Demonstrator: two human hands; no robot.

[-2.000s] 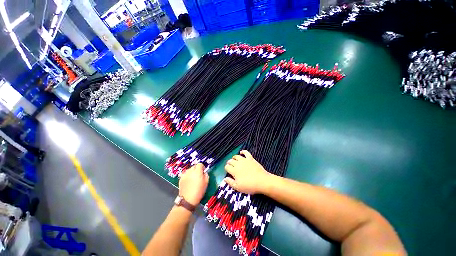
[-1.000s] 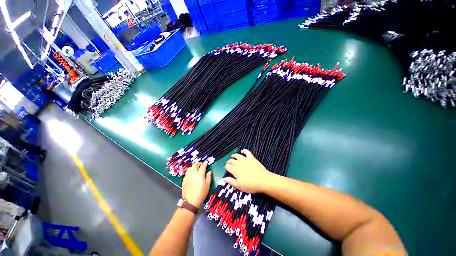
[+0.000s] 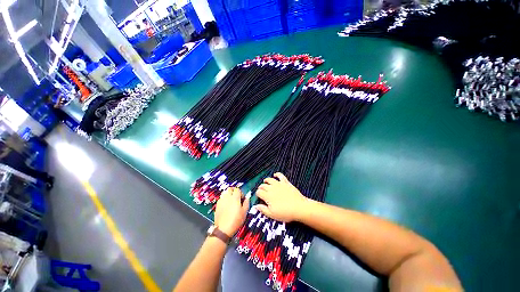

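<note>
Black cables with red and white ends lie in a wide near bundle that splits into two legs toward me. My right hand lies over the right leg, fingers curled on the cables above their white sleeves. My left hand is between the legs, its fingertips at the inner edge of the left leg's ends. Whether it pinches a cable is hidden. Red sleeves and small silvery loops show at the bench edge. A second cable bundle lies farther back on the left.
A black cable heap with whitish-silver ends is at far right. A similar heap sits at the far left bench edge. An open blue crate and stacked blue bins stand behind. The aisle floor is left of the green bench.
My left hand has moved slightly right and down, from the left leg's ends toward the gap beside my right hand. My right hand has stayed on the cables.
</note>
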